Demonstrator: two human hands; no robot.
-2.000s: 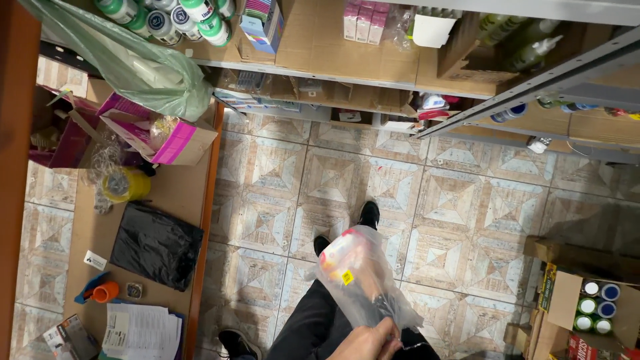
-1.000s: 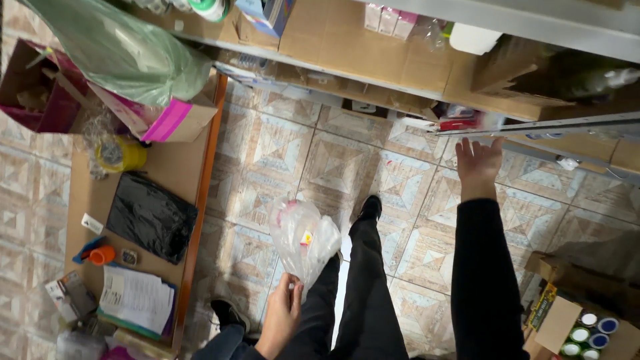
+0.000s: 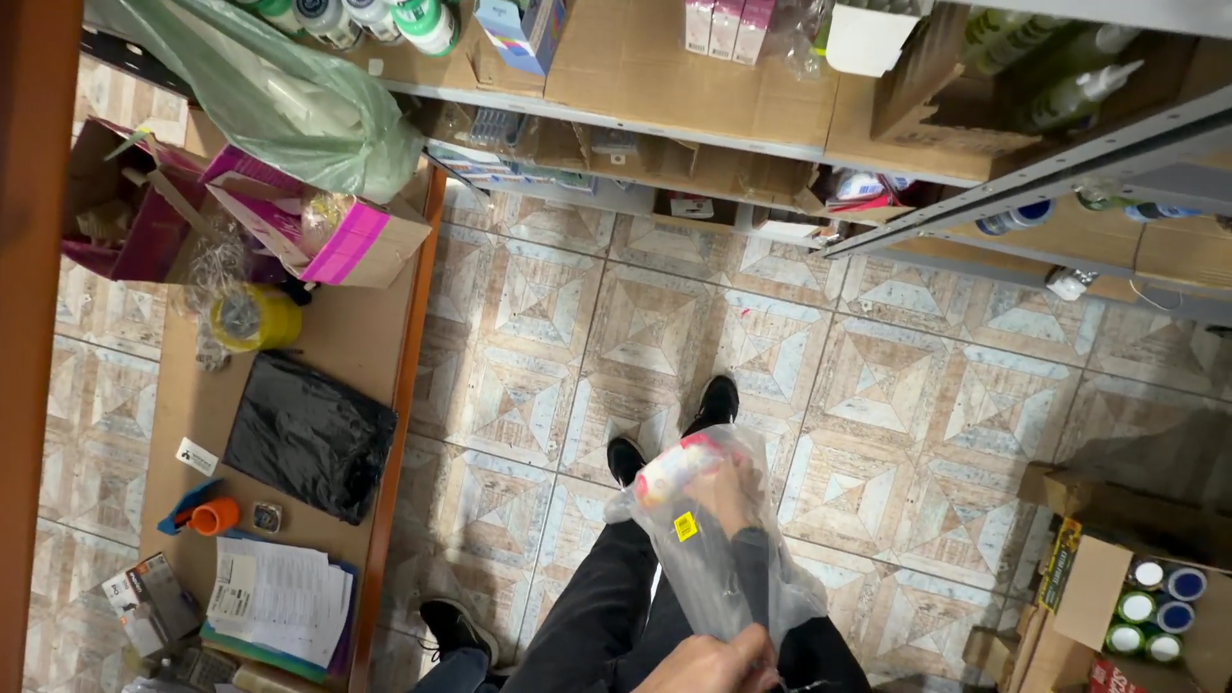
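Observation:
A translucent plastic bag (image 3: 707, 568) with a yellow sticker hangs over my legs. My left hand (image 3: 707, 664) is closed on its gathered edge near the bottom of the view. Down inside the bag, seen through the plastic, my right hand (image 3: 727, 491) is at a package with a red and white pattern (image 3: 679, 467). Whether its fingers grip that package is blurred by the plastic.
A wooden table (image 3: 327, 327) on the left carries open cardboard boxes, a black plastic package (image 3: 310, 433), tape rolls and papers (image 3: 279, 602). Stocked shelves (image 3: 664, 87) run along the top. A carton of lidded containers (image 3: 1155, 606) stands lower right. Another shoe (image 3: 457, 630) shows lower left.
My right hand was stretched out toward the shelves one second ago and is now inside the bag. My left hand still holds the bag.

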